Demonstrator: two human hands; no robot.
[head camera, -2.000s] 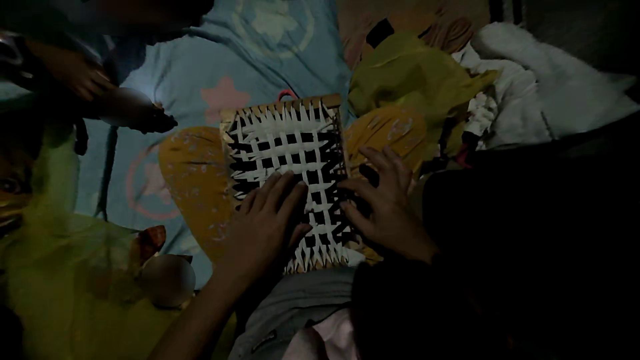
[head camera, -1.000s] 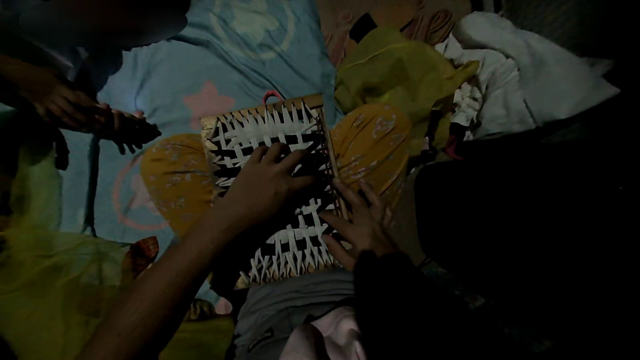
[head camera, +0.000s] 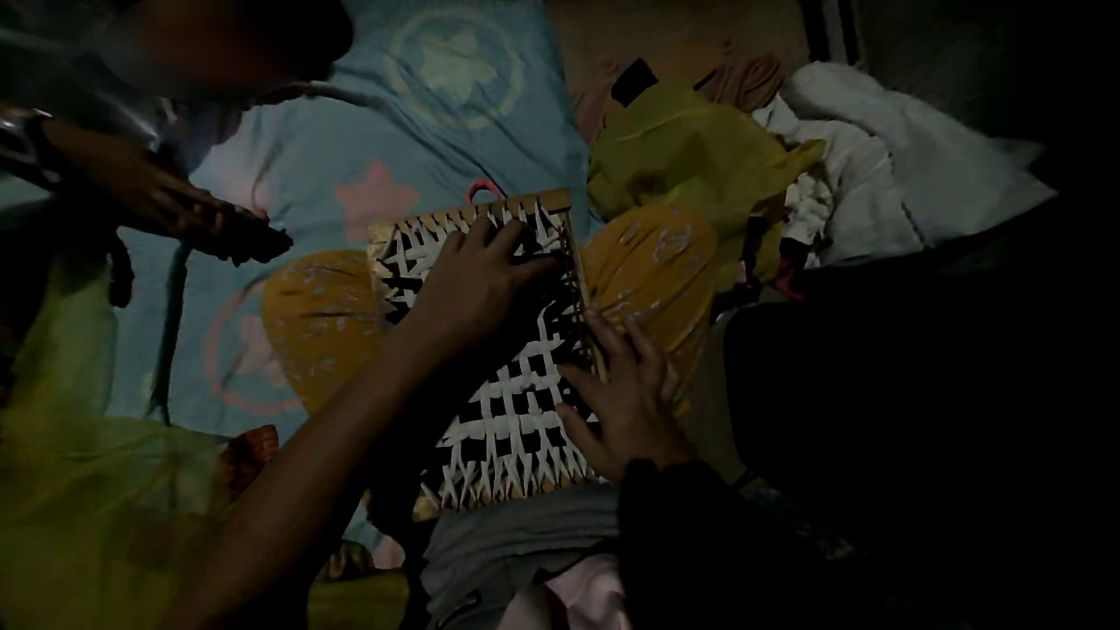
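Observation:
A rectangular wooden frame (head camera: 573, 262) lies across my lap, strung with a woven lattice of black and white fabric strips (head camera: 510, 429). My left hand (head camera: 481, 284) rests on the upper part of the weave, palm down, fingers bent towards the top edge; whether its fingertips grip a strip cannot be made out. My right hand (head camera: 626, 394) lies at the frame's right edge with its fingers spread, the thumb and one finger over the strips. A small pink loop (head camera: 484, 189) sticks out behind the top edge. The picture is dark.
Under the frame are my orange patterned trouser legs (head camera: 652, 262). A blue sheet with star prints (head camera: 324, 157) spreads beyond. Another person's hands (head camera: 192, 210) are at the upper left. Olive cloth (head camera: 674, 149) and white cloth (head camera: 910, 166) lie heaped at the upper right; yellow-green cloth (head camera: 96, 525) is lower left.
My left hand has moved up the weave from its middle, towards the frame's top edge. My right hand has stayed by the right edge.

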